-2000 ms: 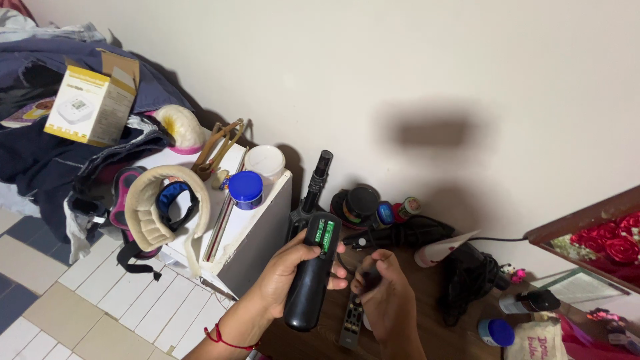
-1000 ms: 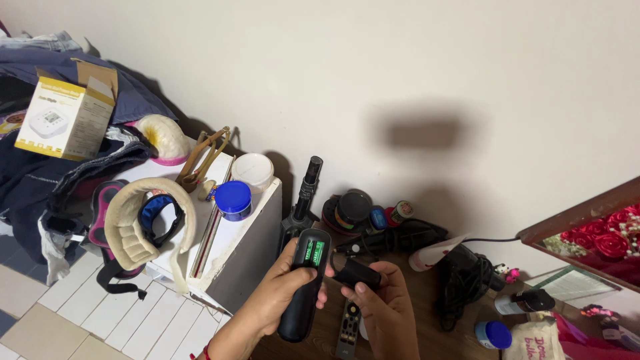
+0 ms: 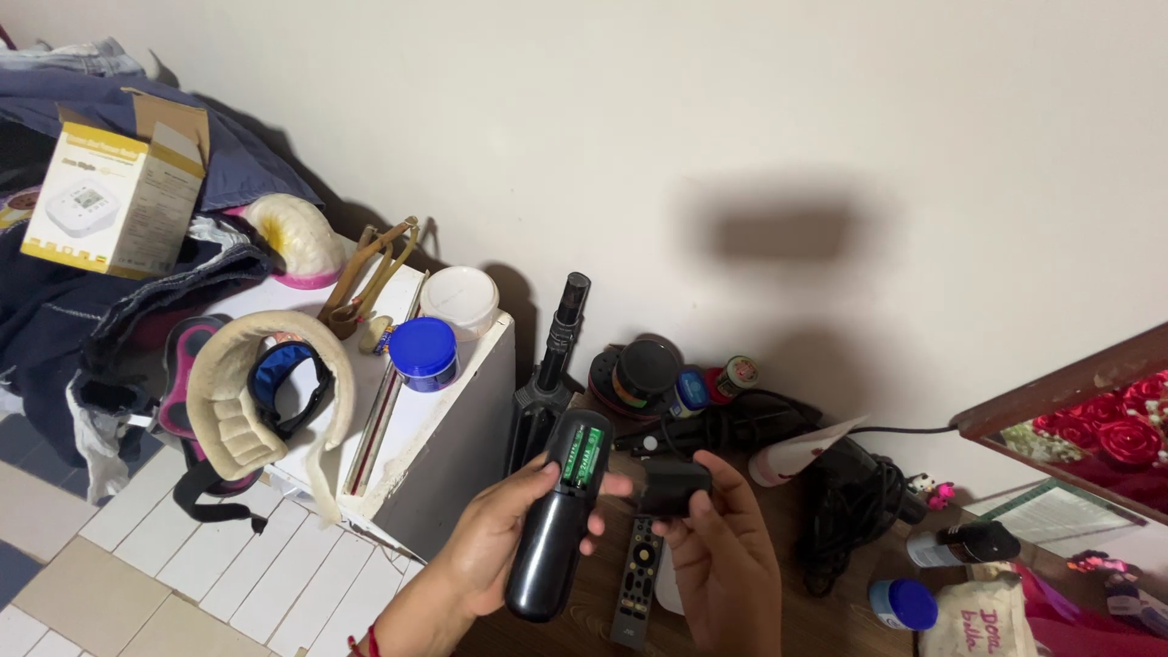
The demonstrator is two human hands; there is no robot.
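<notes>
My left hand (image 3: 497, 538) holds a black remote control (image 3: 552, 538), back side up, with its battery compartment uncovered. Two green batteries (image 3: 582, 454) lie side by side in that compartment, at the remote's upper end. Between the thumb and fingers of my right hand (image 3: 730, 557) is a small black battery cover (image 3: 675, 488), just right of the remote and apart from it. Beneath my hands, a second remote control (image 3: 636, 584) with many buttons lies face up on the brown wooden table.
A white cabinet (image 3: 411, 447) at left bears a blue-lidded jar (image 3: 423, 353), a white-lidded tub (image 3: 459, 301) and a beige neck brace (image 3: 219, 401). Behind my hands stand a black tripod (image 3: 557, 356) and several small containers. Right are a coiled black cable (image 3: 835, 547) and a framed flower display (image 3: 1086, 420).
The cover in my right hand is now in plain view, turned and held up beside the remote. My left hand still holds the remote with its compartment uncovered.
</notes>
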